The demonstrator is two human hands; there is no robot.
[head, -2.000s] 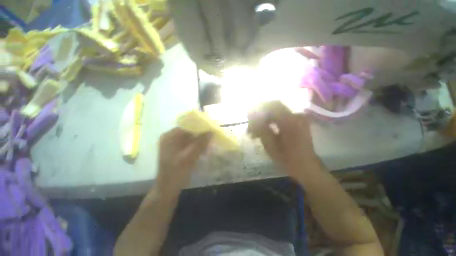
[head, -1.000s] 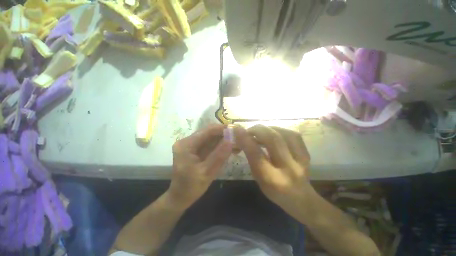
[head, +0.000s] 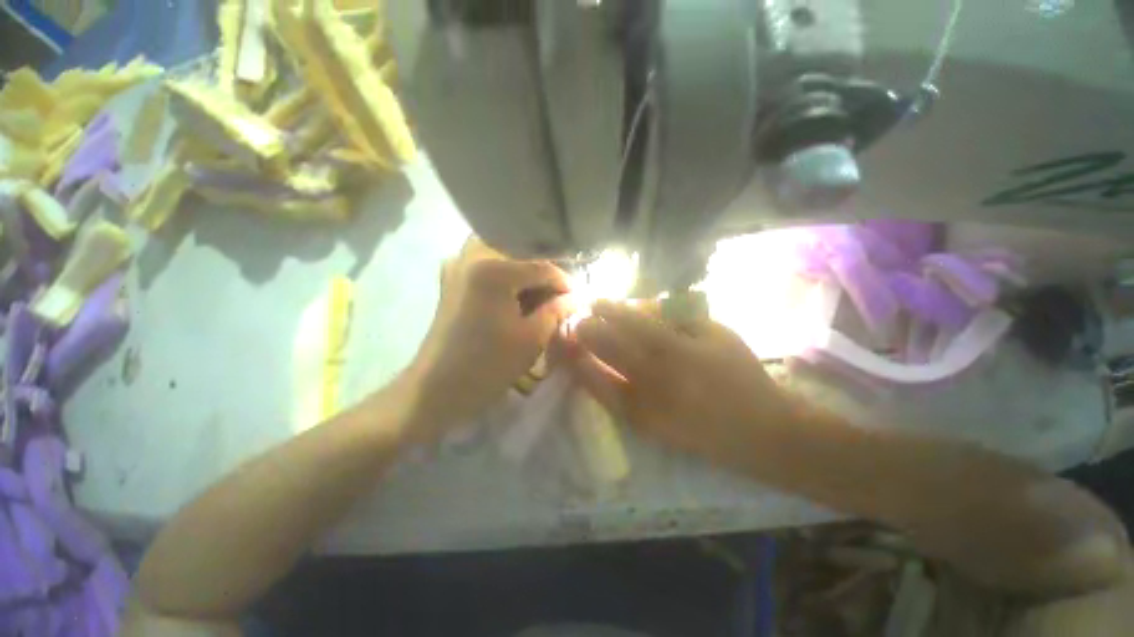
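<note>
My left hand (head: 491,317) and my right hand (head: 659,373) meet under the sewing machine head (head: 547,137), at the glare by the needle. They hold a pale yellow strip (head: 599,438) between them; its ends hang down toward the table's front edge. A second pale end, whitish, lies beside it. The fingertips and the needle are partly washed out by the light. A single yellow strip (head: 332,355) lies on the table left of my left hand.
Yellow strips (head: 336,87) are heaped at the back left. Purple pieces (head: 50,498) pile along the left edge. Purple and white strips (head: 914,299) lie right of the needle. A tension knob (head: 818,172) is on the machine head. Scrap-like strips (head: 858,579) show below the table at right.
Both hands have moved up from the table's front edge to the needle with the piece. The view has shifted, and more of the machine head shows.
</note>
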